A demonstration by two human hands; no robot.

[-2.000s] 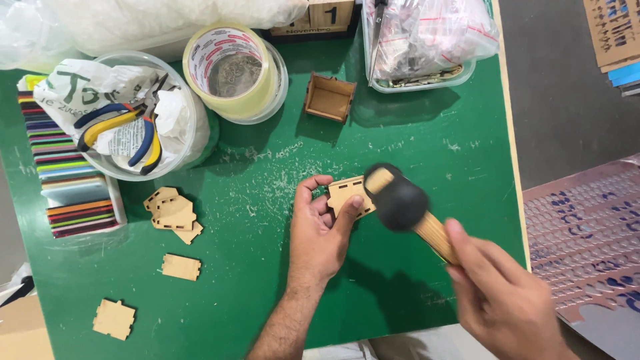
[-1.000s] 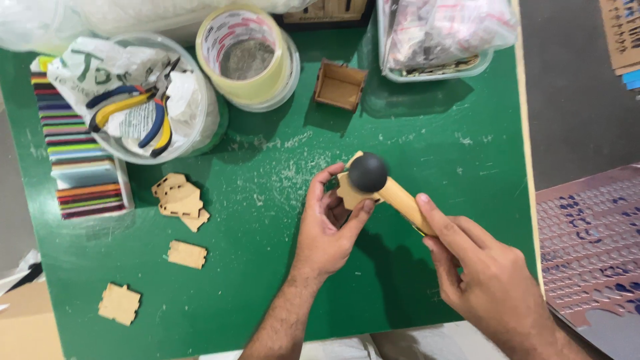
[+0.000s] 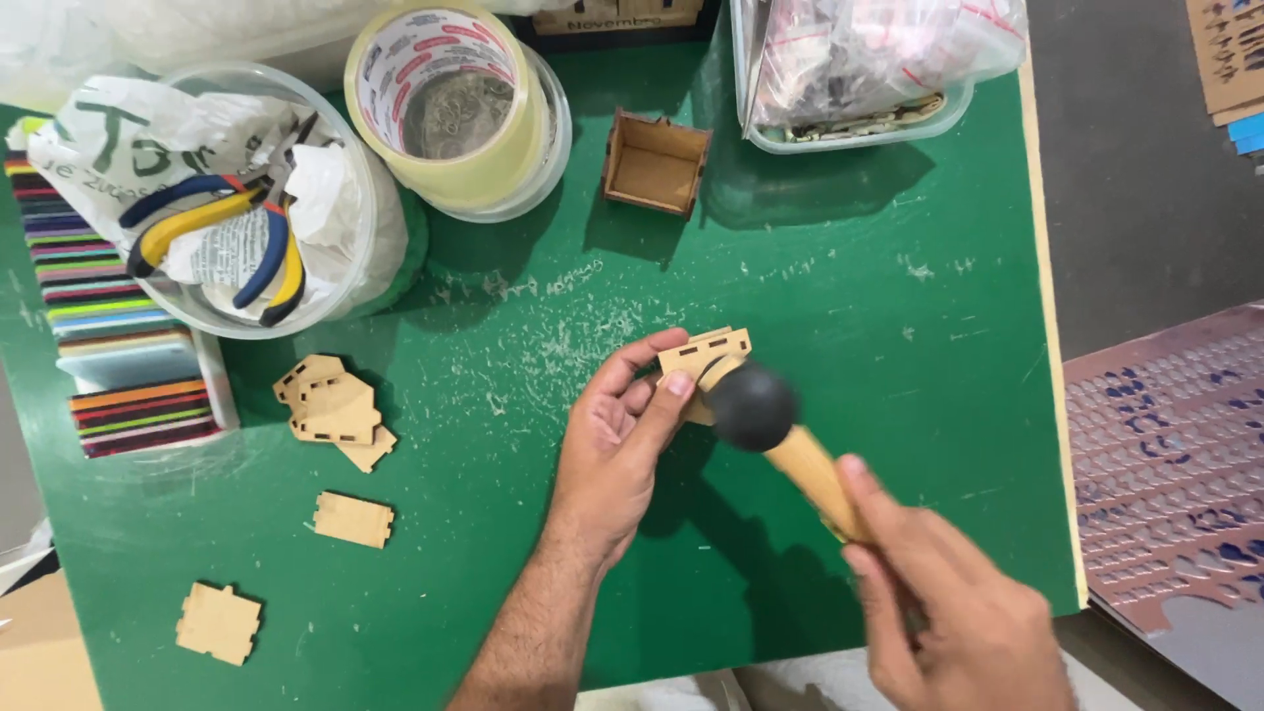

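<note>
My left hand holds slotted wooden pieces between thumb and fingers, above the green table. My right hand grips the wooden handle of a mallet with a black head. That head, slightly blurred, overlaps the lower right of the held pieces; whether it touches them I cannot tell. To the left lie a pile of slotted wooden pieces, a small rectangular wooden piece and a squarish notched piece. A small open wooden box sits farther back.
A clear tub holds paper, plastic and pliers with blue and yellow handles. Beside it are a tape roll on a round container and a row of coloured strips. A clear container with plastic bags stands at the back right.
The mallet has moved over and off the held pieces between frames, with my right hand still on its handle. My left hand keeps its hold, and the pieces are tilted differently than one second ago.
</note>
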